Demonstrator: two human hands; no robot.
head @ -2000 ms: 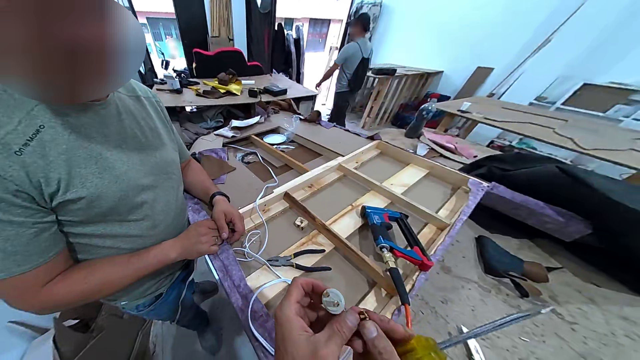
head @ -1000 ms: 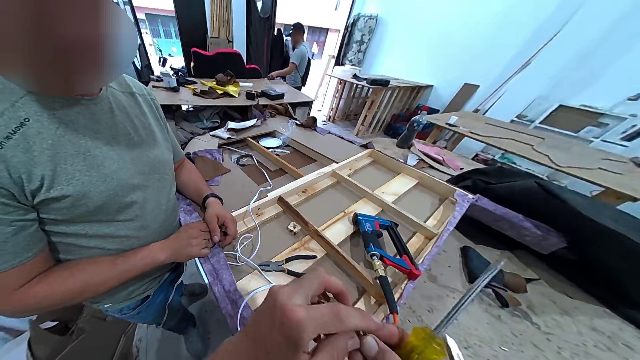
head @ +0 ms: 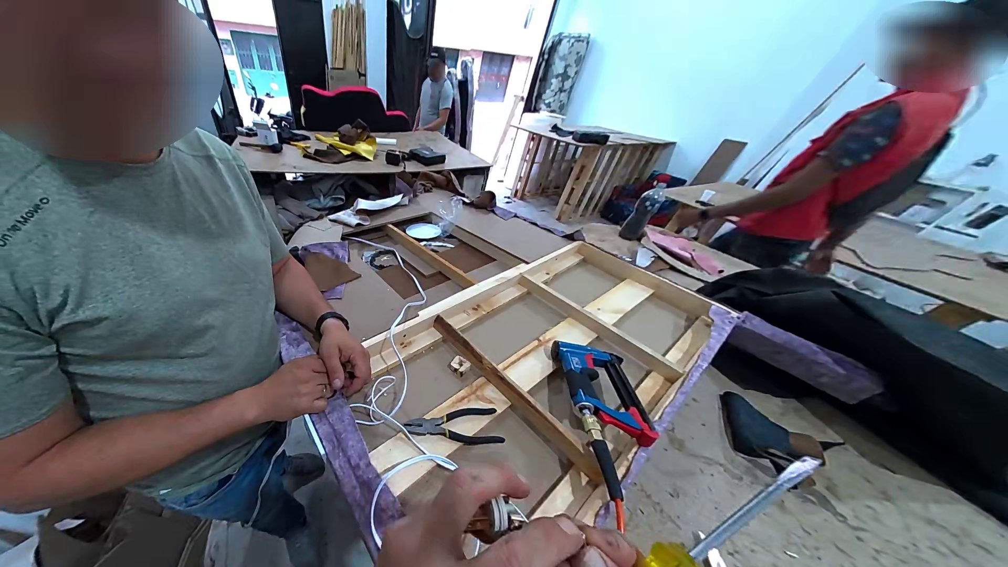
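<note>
At the bottom centre my left hand (head: 449,516) holds a small round electrical fitting (head: 498,517), white and brass-coloured, partly hidden by fingers. My right hand (head: 591,547), mostly cut off by the lower edge, meets it at the fitting; a screwdriver (head: 740,508) with a yellow handle is at its fingers, the shank pointing up and right. A white cord (head: 402,339) runs from near my left hand across a wooden frame (head: 551,315). On the frame lie pliers (head: 453,425) with black and yellow handles, and a blue and red pneumatic stapler (head: 598,386) with its hose attached.
A person in a grey-green shirt (head: 150,291) stands close at the left, hands at purple fabric (head: 346,453) on the frame's edge. Another in a red vest (head: 890,165) is at the right by a bench. Black cloth (head: 866,354) lies right of the frame. A third person stands far back.
A person in red has come into view at the right. The round fitting, in plain view two seconds ago and hidden by my fingers one second ago, shows partly again between them.
</note>
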